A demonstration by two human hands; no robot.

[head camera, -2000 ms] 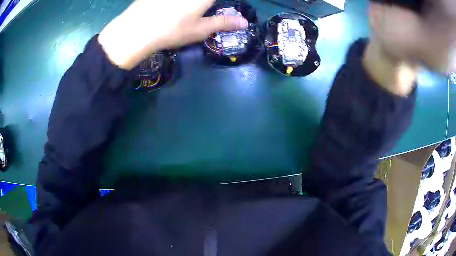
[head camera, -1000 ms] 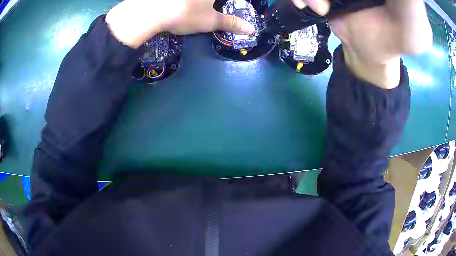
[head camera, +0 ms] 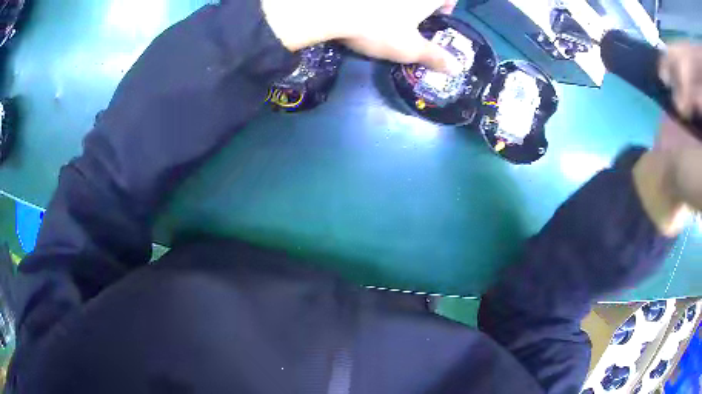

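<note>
Three black camera housings lie on the green bench: a left one [head camera: 308, 75], partly under my left sleeve, a middle one [head camera: 481, 69] and a right one [head camera: 548, 100]. The middle and right ones hold pale circuit boards [head camera: 517, 108]. My left hand [head camera: 362, 31] reaches over the middle housing, its fingers on or just over the board. My right hand [head camera: 683, 85], blurred at the right edge, is closed around the black electric screwdriver [head camera: 635, 61], whose tip end points at the screw feeder [head camera: 573, 46].
The silvery feeder box stands behind the right housing. Cartons with white trays of black round units [head camera: 623, 335] stand below the bench edge at lower right. Dark units [head camera: 6, 127] show at the far left edge of the bench.
My right hand and the screwdriver have moved from above the middle housing to the feeder at the right. The view has shifted, showing more of the feeder. My left hand stays at the middle housing.
</note>
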